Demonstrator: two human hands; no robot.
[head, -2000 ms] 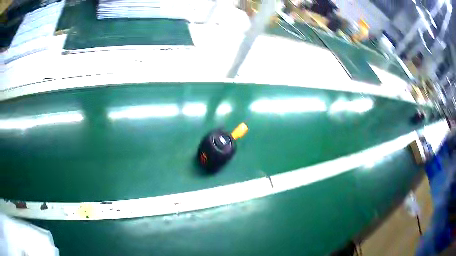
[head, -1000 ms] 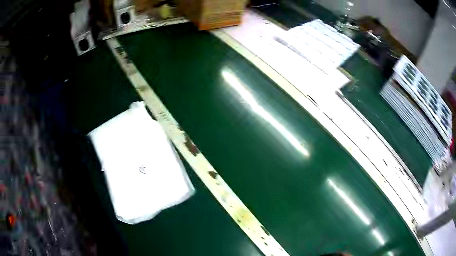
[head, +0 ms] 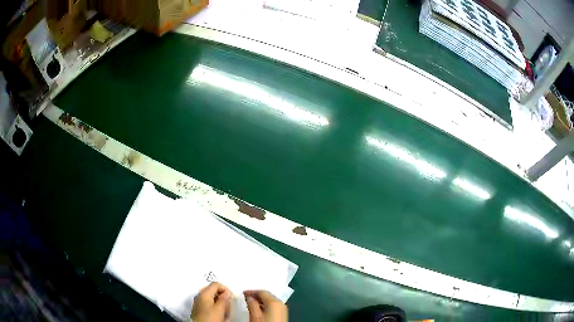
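A flat white stack of empty bags (head: pixel 170 245) with a small printed mark lies on the green surface at the lower left. My left hand (head: pixel 213 303) and my right hand (head: pixel 263 306) are at its lower right part, cut off by the bottom edge. The fingers of both pinch a thin white bag (head: pixel 238 309) between them. A black speaker (head: pixel 377 314) with a bit of orange strap (head: pixel 423 321) shows at the bottom edge, right of my hands, mostly cut off; nothing is seen holding it.
The green belt (head: pixel 277 157) with a worn white dividing strip (head: pixel 340 251) runs across. A carton (head: pixel 179 14) and small white boxes (head: pixel 47 63) are at the upper left. Stacked printed sheets (head: pixel 469 47) lie at the upper right, near a grey post (head: pixel 551 154).
Both hands have come into view on the bag stack and pinch a bag. The view has turned, and the black speaker shows at the bottom edge, absent one second ago.
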